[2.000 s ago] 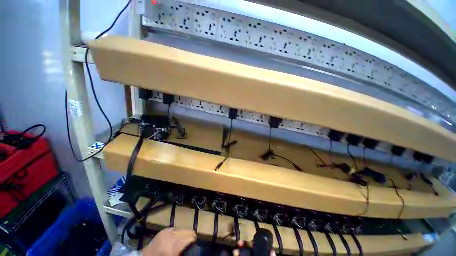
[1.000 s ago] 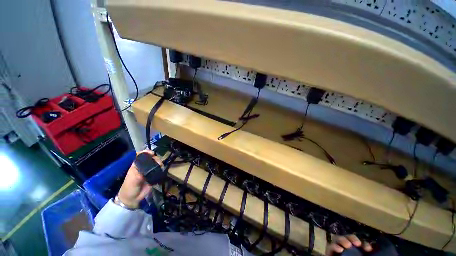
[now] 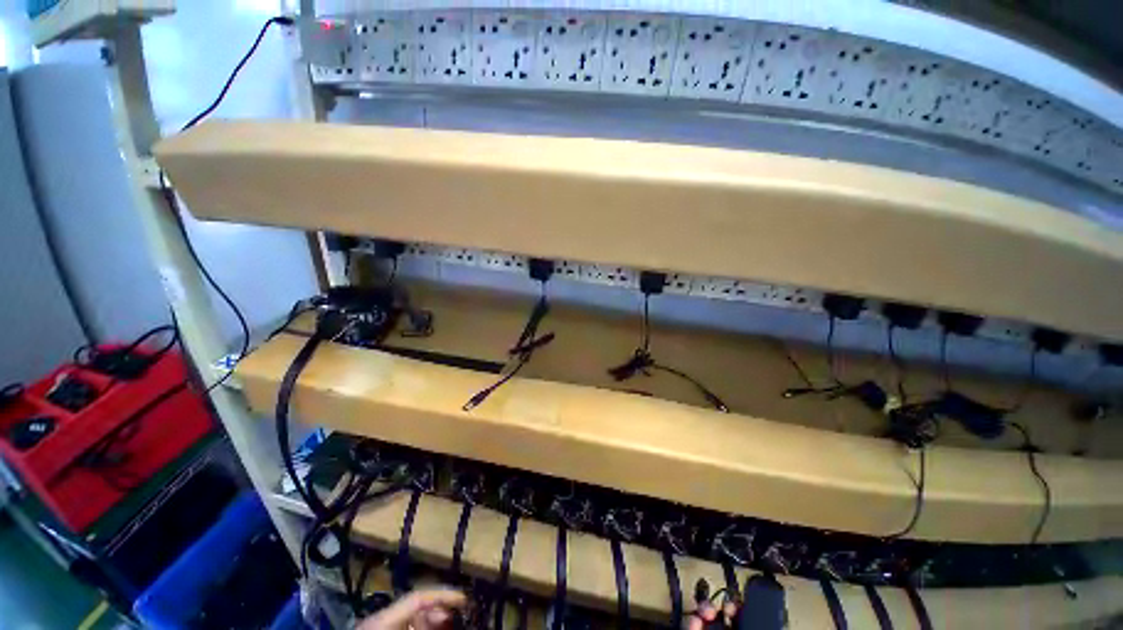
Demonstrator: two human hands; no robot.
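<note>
My left hand (image 3: 421, 609) is at the bottom edge, partly cut off, its fingers by the thick black cables (image 3: 510, 560); whether it holds anything cannot be told. My right hand (image 3: 709, 610), also cut off at the bottom edge, has its fingertips around a thin black lead beside a black block-like adapter (image 3: 762, 603), which it appears to hold. The thick black cables hang in parallel over the lowest padded edge (image 3: 480, 542).
Black adapters (image 3: 653, 282) sit in the socket strip under the upper padded edge (image 3: 591, 197), their leads lying on the shelf. A dark bundle (image 3: 357, 322) lies at the shelf's left end. A red crate (image 3: 111, 431) and blue crate (image 3: 228, 572) stand left of the rack post.
The view has swung up and rightward. My left hand has moved from beside the rack's left end to the bottom edge; the black block it held is no longer visible in it.
</note>
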